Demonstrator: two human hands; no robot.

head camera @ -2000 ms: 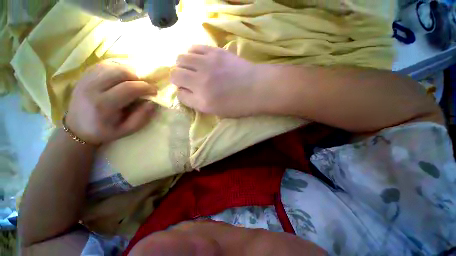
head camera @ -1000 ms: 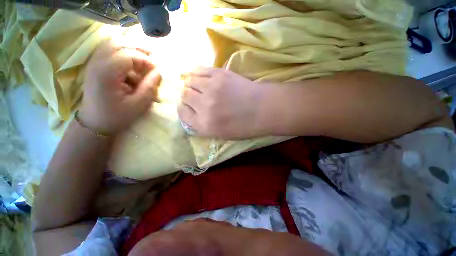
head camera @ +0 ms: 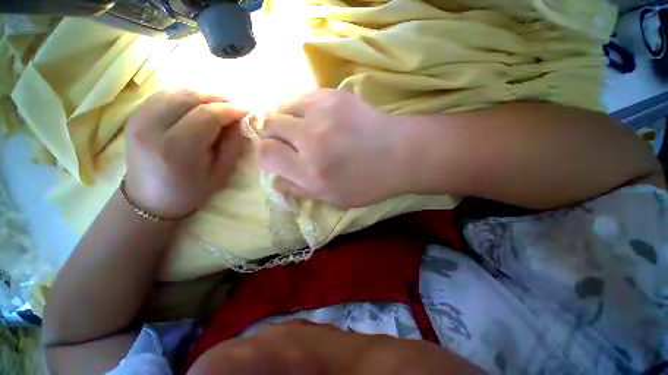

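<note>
Pale yellow fabric (head camera: 212, 234) lies under both hands and over the wearer's lap. A narrow lace trim (head camera: 282, 220) runs down from between the hands and curves left along the fabric's lower edge. My left hand (head camera: 179, 150) pinches the lace and cloth at the fingertips. My right hand (head camera: 329, 146) has its fingers curled on the cloth and lace beside it, fingertips close to the left ones. The exact grip is partly hidden by the fingers and the glare. The dark knob of the sewing machine (head camera: 227, 31) is just above the fingertips.
A gathered section (head camera: 513, 73) of the yellow cloth spreads at upper right. Dark blue thread snips (head camera: 620, 57) and a dark looped handle (head camera: 654, 29) lie at far right. Folded yellow cloth (head camera: 66, 95) lies at left. The table's grey edge (head camera: 644, 110) shows at right.
My left hand has moved down and its fingertips have closed near the right hand. More lace now shows between the hands and along the fabric's lower edge. The view has shifted slightly.
</note>
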